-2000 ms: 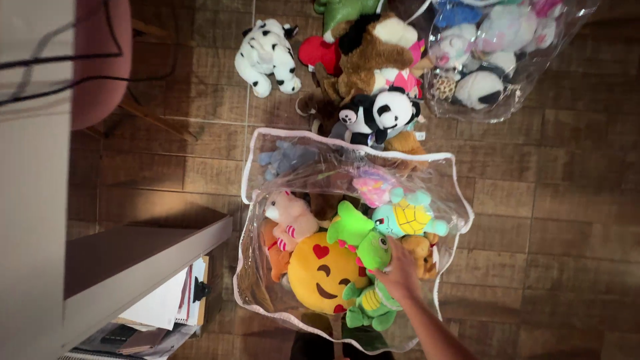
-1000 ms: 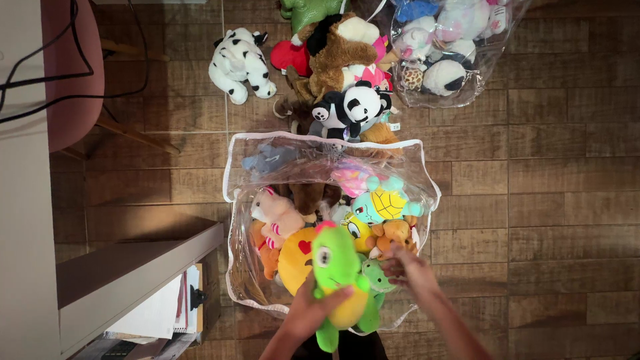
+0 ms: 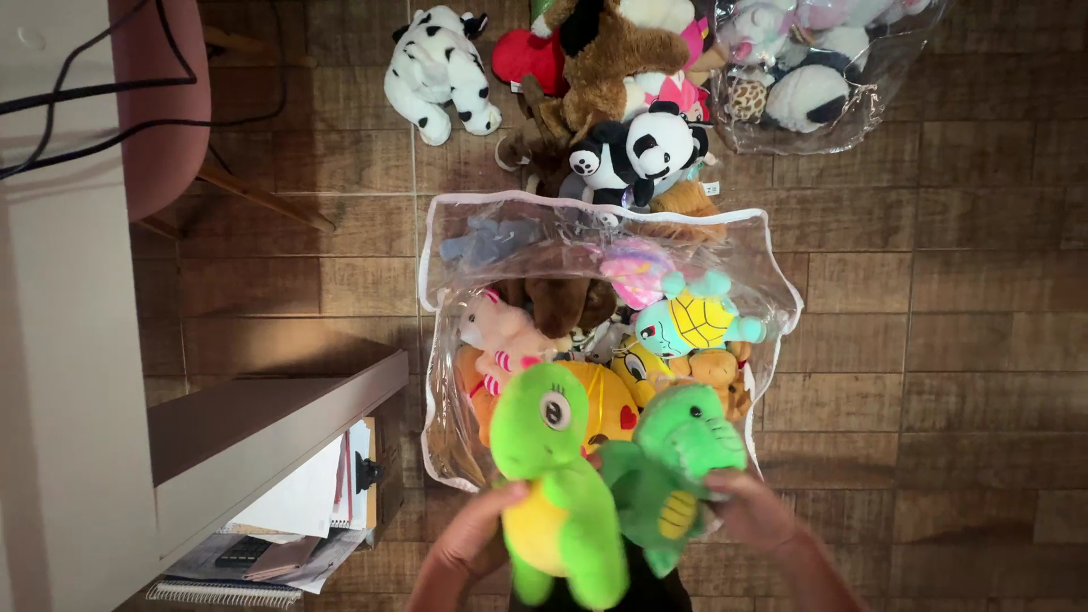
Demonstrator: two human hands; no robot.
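Note:
My left hand (image 3: 478, 531) holds a bright green plush dinosaur with a yellow belly (image 3: 552, 493), upright at the lower middle. Beside it, my right hand (image 3: 756, 514) grips a darker green plush crocodile (image 3: 693, 442) by its snout side. Both toys are over the near edge of a clear plastic bag with white piping (image 3: 786, 319). Inside the bag lie a turquoise plush turtle (image 3: 701, 323), a pink plush toy (image 3: 506, 336), a yellow emoji cushion (image 3: 599, 399), partly covered by the dinosaur, and a yellow plush with big eyes (image 3: 639, 367).
Beyond the bag lie a plush panda (image 3: 659, 149), a spotted plush dog (image 3: 442, 72) and a brown plush (image 3: 625, 59). Another clear bag of plush toys (image 3: 858, 127) is at the upper right. A desk (image 3: 76, 382), pink chair (image 3: 166, 102) and papers (image 3: 293, 493) stand left.
My left hand came into view and took hold of the bright green dinosaur. My right hand, empty one second ago, now holds the crocodile, which is lifted from the bag.

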